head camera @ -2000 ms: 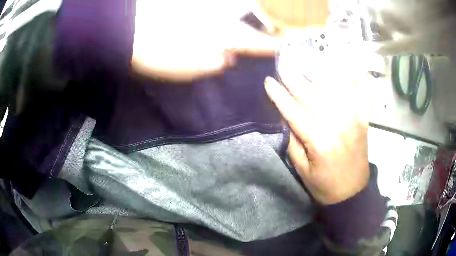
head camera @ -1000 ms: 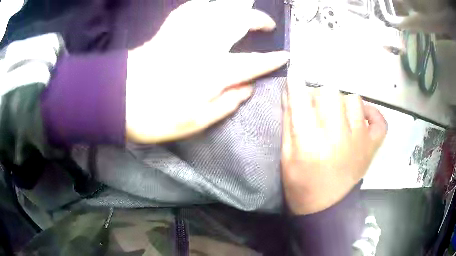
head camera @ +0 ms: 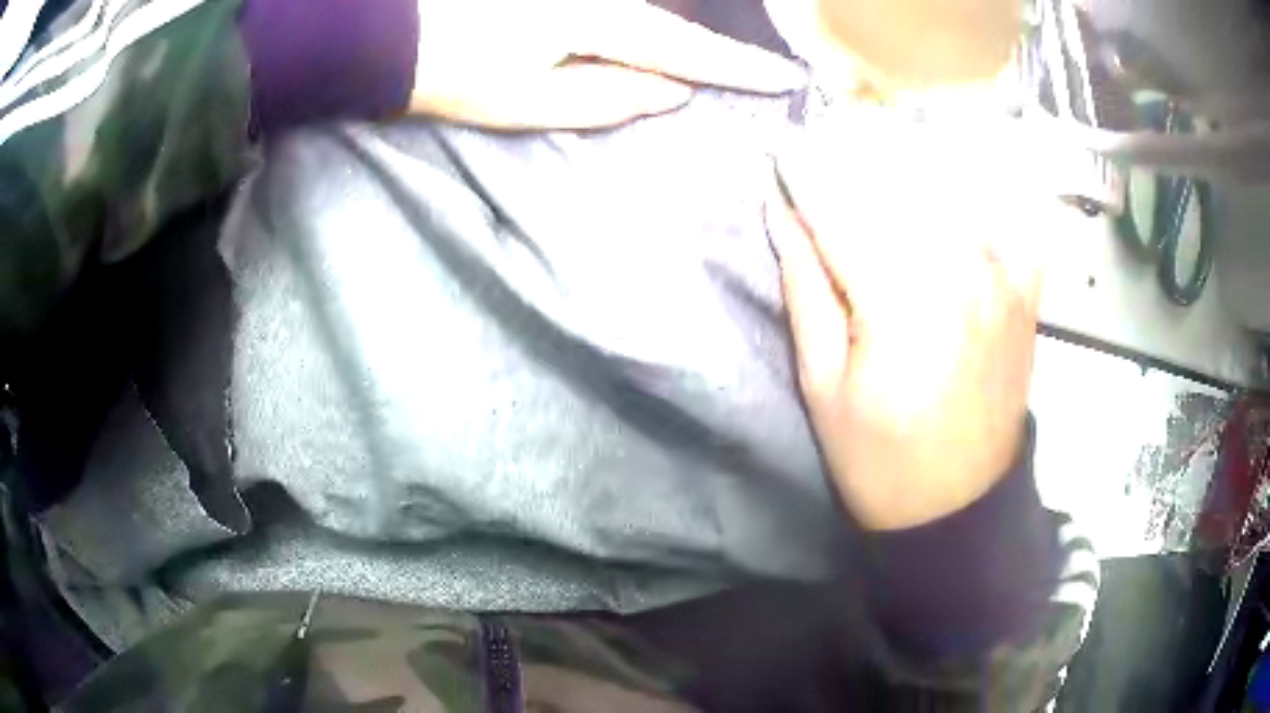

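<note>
A large cloth [head camera: 460, 348] lies across the table edge and my lap, pale grey side up, with soft folds and a darker band running diagonally. My left hand [head camera: 571, 70] lies flat on its far edge at the top, partly cut off by the frame. My right hand [head camera: 905, 348] rests at the cloth's right edge, its fingers washed out by glare. The fingertips of both hands are near the machine's needle area, which is too bright to make out. Neither hand shows a clear grip.
Green-looking scissor handles [head camera: 1184, 240] lie on the machine bed [head camera: 1086, 293] at right. A blurred tan rounded shape [head camera: 912, 35] is close to the camera at the top. Dark cloth [head camera: 167, 376] hangs at left. A red thing [head camera: 1237, 467] is at the far right.
The cloth's grey side now covers the middle, where dark face and a stitched seam showed before. My left hand has moved up and away. My right hand moved down, then slightly back up.
</note>
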